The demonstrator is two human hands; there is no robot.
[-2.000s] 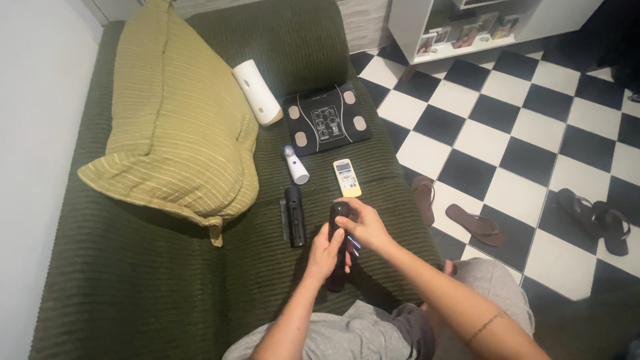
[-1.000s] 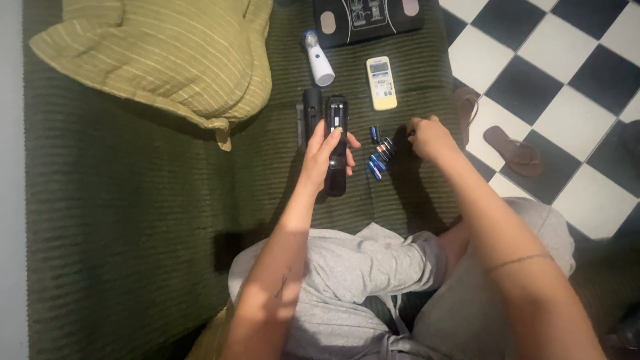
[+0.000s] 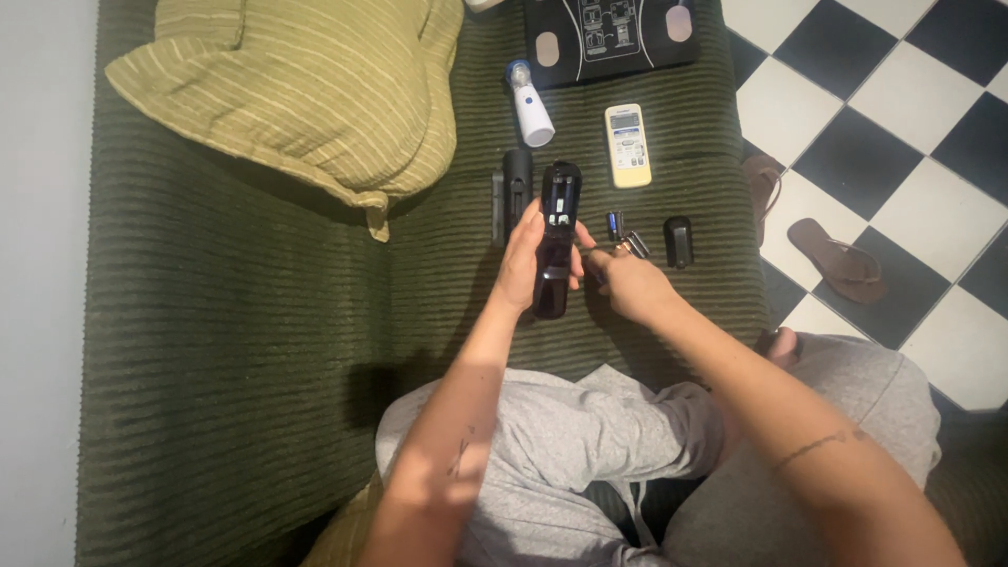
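Observation:
My left hand [image 3: 523, 256] holds a black remote control [image 3: 556, 260] back side up, its battery compartment uncovered at the far end. My right hand [image 3: 626, 283] is just right of it, fingertips bent down beside several small batteries [image 3: 632, 245] on the green corduroy sofa; something bluish shows at the fingertips, but I cannot tell whether it is gripped. Another battery [image 3: 614, 225] with a blue wrapper lies just beyond. A small black battery cover [image 3: 678, 242] rests to their right. Left of the held remote lies another black handheld device [image 3: 516, 189], partly hidden by my left hand.
On the sofa [image 3: 236, 354] are a white and yellow remote control [image 3: 628, 146], a white device with a clear and blue head [image 3: 531, 106], a black body scale [image 3: 614, 39] and a yellow-green striped cushion [image 3: 315, 87]. Brown flip-flops [image 3: 839, 260] lie on the checkered floor [image 3: 858, 150].
My right hand has moved from the remote control over to the batteries. The battery cover, out of sight one second ago under or near my right hand, now shows on the sofa.

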